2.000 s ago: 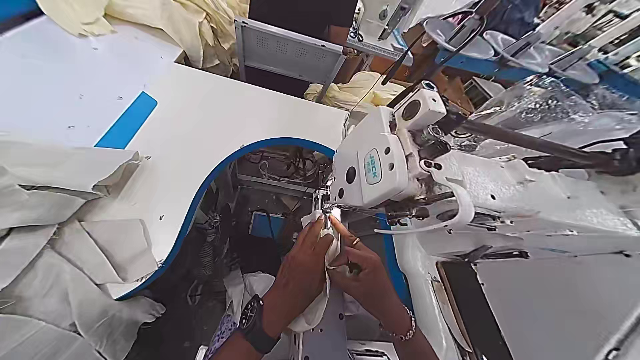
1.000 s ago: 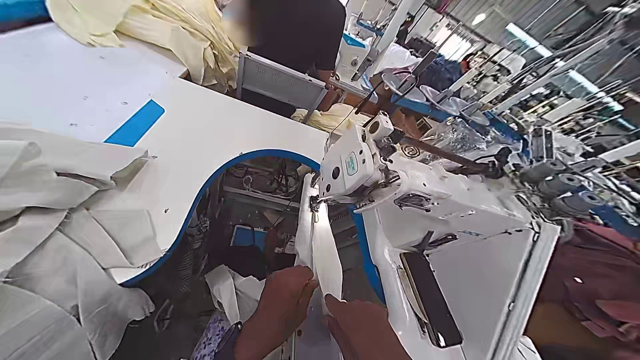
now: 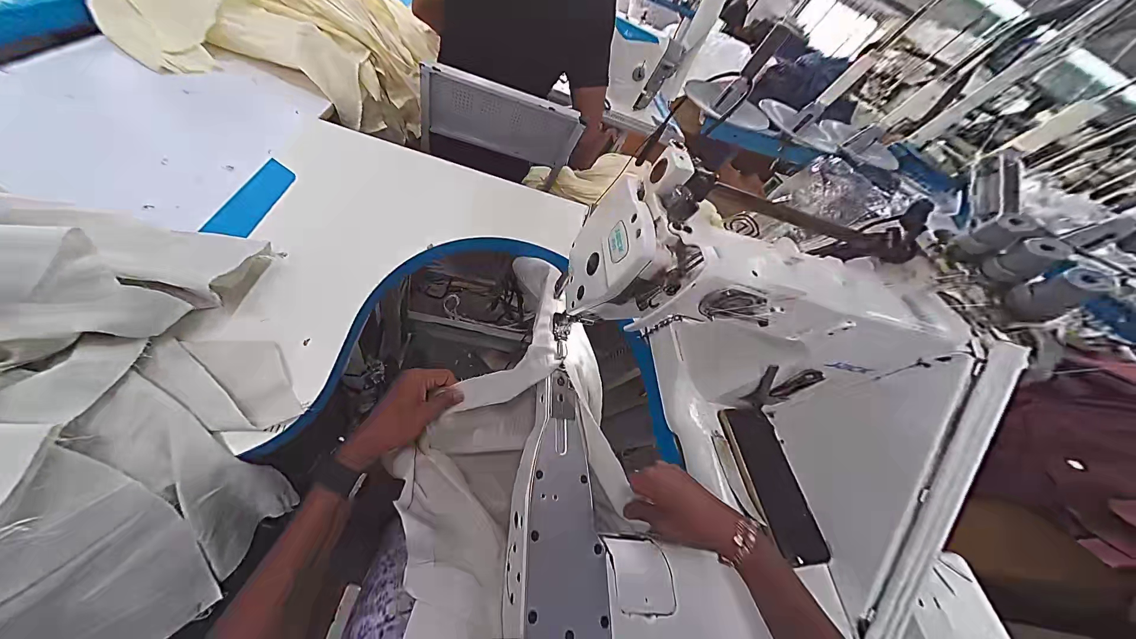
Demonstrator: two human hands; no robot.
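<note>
White cloth [image 3: 484, 461] lies around the long narrow metal bed [image 3: 561, 524] of an industrial sewing machine [image 3: 621, 244], its upper part under the needle area. My left hand [image 3: 408, 415], a dark watch on its wrist, pinches the cloth's edge on the left of the bed. On the right of the bed, my right hand [image 3: 679, 506], with a bracelet, grips another edge of the same cloth. Both edges run up toward the presser foot [image 3: 561, 333]. Where the cloth passes under the foot is too small to tell.
Pale cloth pieces [image 3: 115, 399] are heaped on the white table [image 3: 373, 191] at left. A blue-edged cutout [image 3: 355, 342] surrounds the sewing area. A dark flat object [image 3: 774, 488] lies on the machine's right side. Beyond, a person [image 3: 524, 53] stands near yellow cloth [image 3: 337, 44]. Thread cones [image 3: 1034, 257] stand at right.
My hands were close together below the machine head one second ago; they are now far apart. The cloth, a narrow strip then, is now spread on both sides of the bed.
</note>
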